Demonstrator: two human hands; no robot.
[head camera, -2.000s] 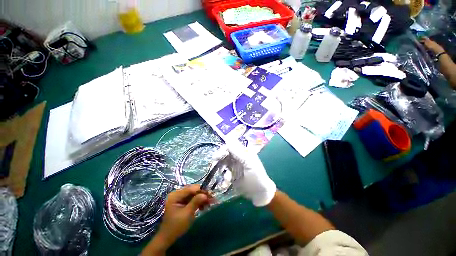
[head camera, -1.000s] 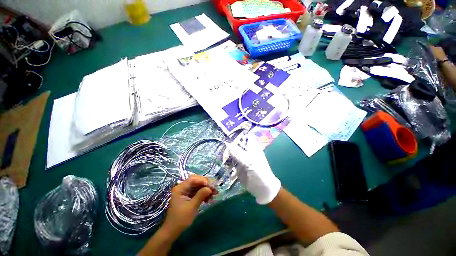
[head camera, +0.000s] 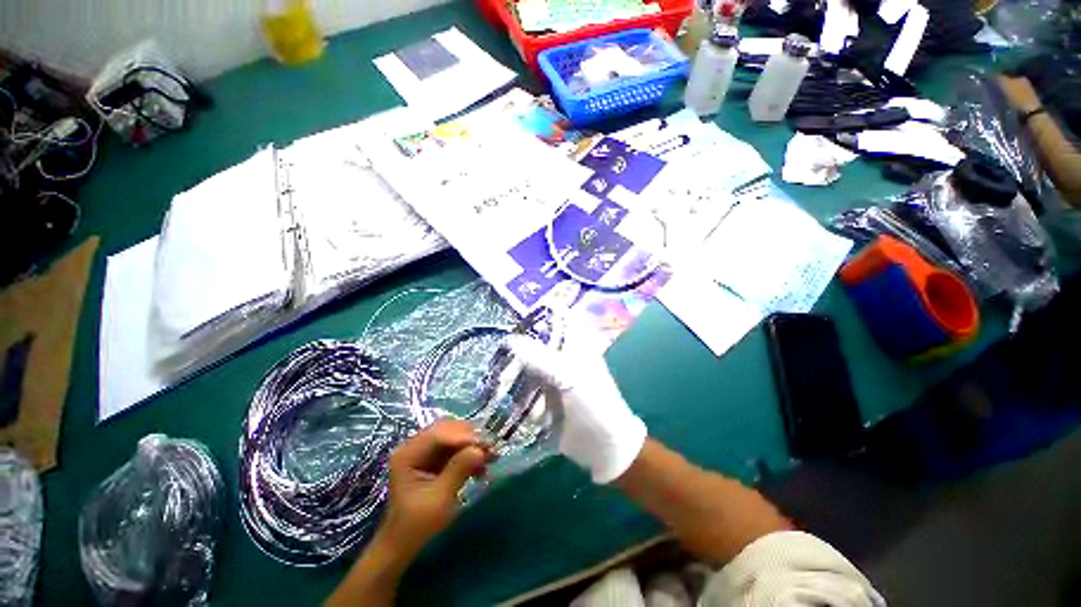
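My bare left hand (head camera: 429, 474) pinches the end of thin cord at the front edge of the green table. My right hand (head camera: 587, 409), in a white cotton glove, holds a small dark metallic tool (head camera: 507, 401) close to my left fingertips. Its jaws and the exact grip are too blurred to tell. A small coil of cord (head camera: 456, 356) lies on a crinkled clear plastic bag (head camera: 397, 332) behind my hands. A large loose dark-silver coil (head camera: 263, 457) lies to the left of my left hand.
A bagged coil (head camera: 152, 522) lies far left. An open binder (head camera: 225, 243), a purple-printed sheet (head camera: 474, 190) with a thin ring (head camera: 608, 285), and slips (head camera: 782, 255) lie behind. A black phone (head camera: 816, 385) and an orange-blue roll (head camera: 910, 302) are right. Another person's arm (head camera: 1043, 131) shows far right.
The dark tool shows clearly between my hands again, after being mostly hidden a second ago. Both hands stay close together at the same spot. The view has shifted slightly.
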